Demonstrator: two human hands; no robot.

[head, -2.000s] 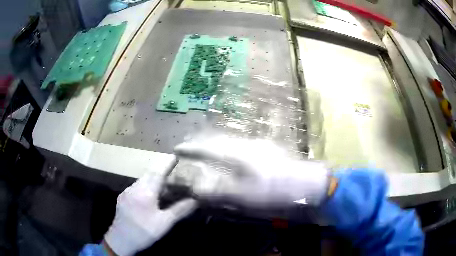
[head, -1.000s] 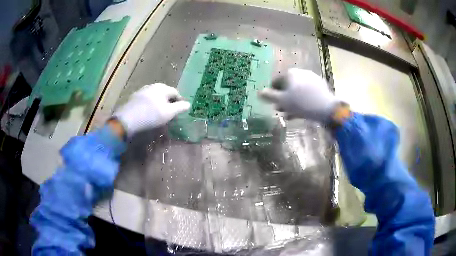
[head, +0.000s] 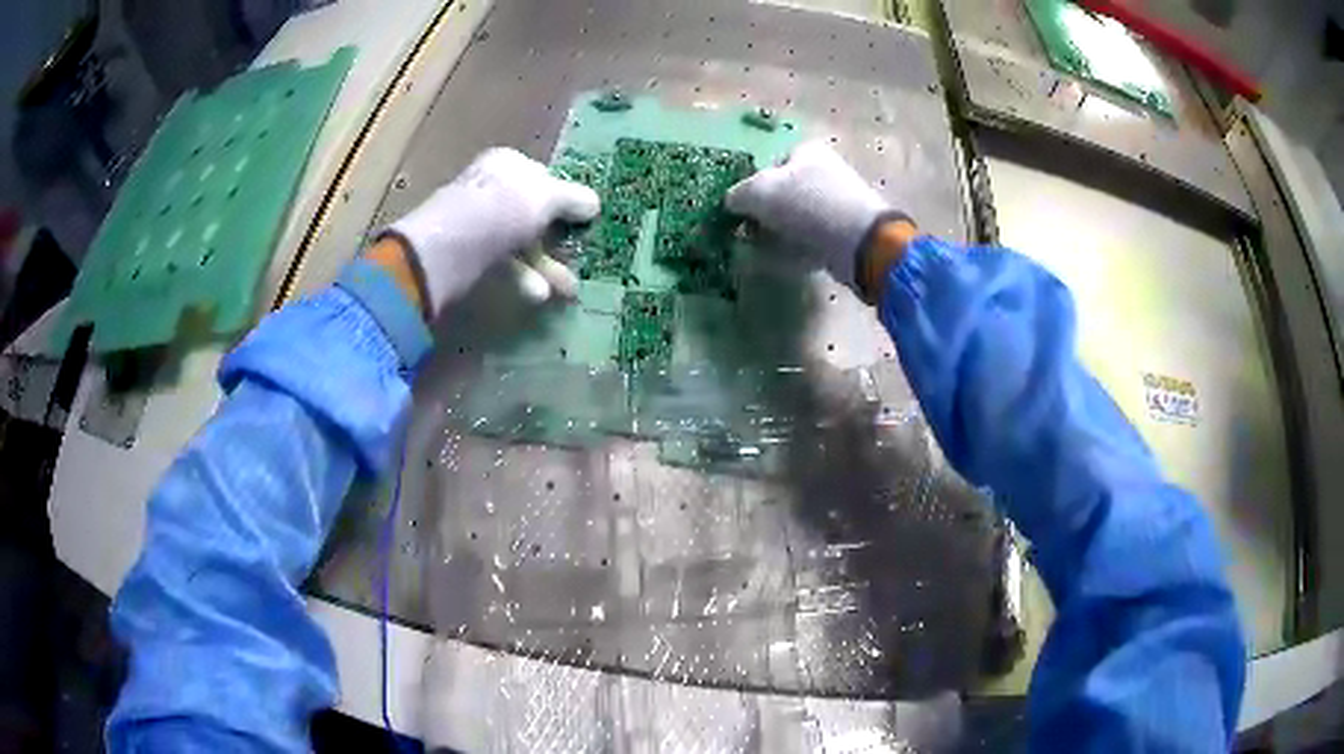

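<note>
Small green populated boards [head: 646,327] lie on the pale green fixture [head: 686,111] on the metal table. My left hand [head: 484,224], in a white glove, pinches a board at the left side of the group. My right hand [head: 820,209], also gloved, pinches a board at the right side. The boards at my fingers look shifted and tilted; their exact number is unclear. A clear blister tray [head: 590,582] lies in front, over the fixture's near edge.
A green cover plate [head: 207,192] with small holes lies on the machine's white left side. A pale panel with a label [head: 1172,398] is at the right. Behind it are another green plate [head: 1098,56] and a red edge [head: 1179,44]. A thin blue cord [head: 388,589] hangs from my left sleeve.
Both hands have moved from beside the fixture onto the boards and taken hold. The boards, together in one block a second ago, are now partly apart. The clear tray, earlier under my hands, lies in front.
</note>
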